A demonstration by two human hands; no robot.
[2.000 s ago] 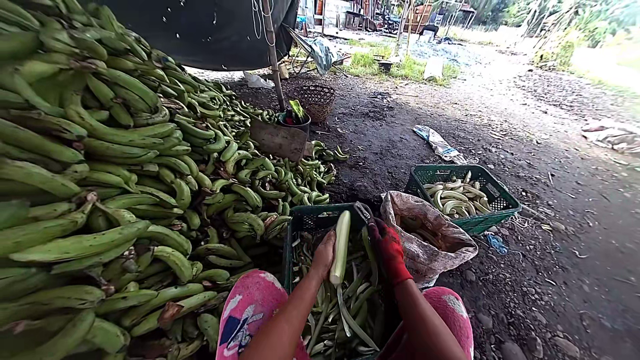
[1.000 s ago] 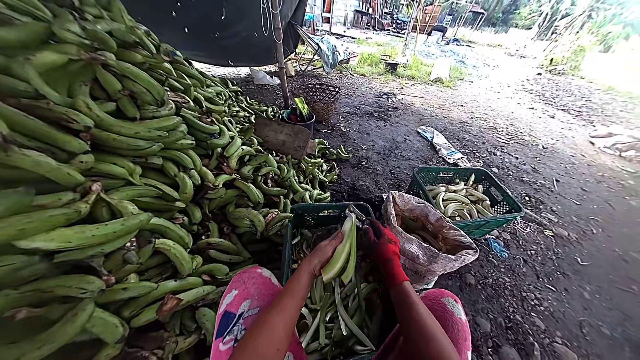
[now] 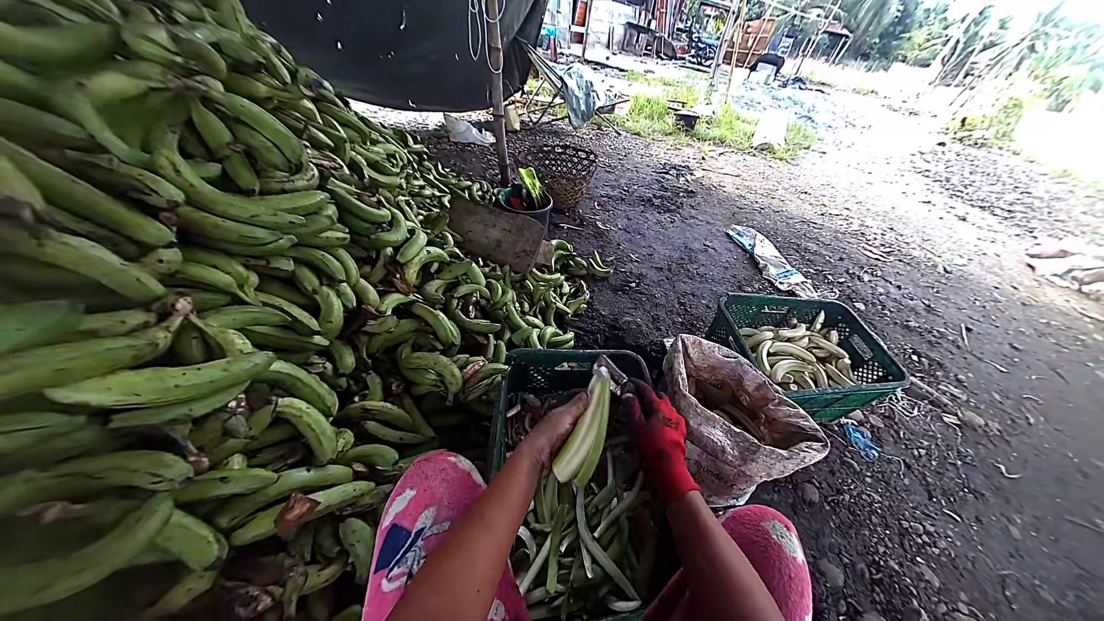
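My bare left hand [image 3: 556, 429] grips a partly peeled green plantain [image 3: 585, 431], tilted with its top toward my right hand. My right hand [image 3: 657, 435], in a red and black glove, is closed around a small metal peeling tool [image 3: 611, 369] at the plantain's upper end; the tool's exact kind is hard to tell. Below both hands, long strips of green peel [image 3: 595, 539] lie in a green plastic crate [image 3: 561, 358] between my knees. Part of the peel hangs from the plantain.
A big heap of green plantains [image 3: 155, 379] rises on the left. At right stand an open woven sack [image 3: 716, 466] and a green crate [image 3: 862, 392] of peeled plantains. Farther off are a wooden board [image 3: 496, 233], a bucket [image 3: 539, 214], a wicker basket [image 3: 565, 172] and a pole [image 3: 498, 95].
Two seconds ago the plantain stood nearly upright with a pale face toward me; now it leans and shows green skin beside the pale part. Both hands remain close together over the crate.
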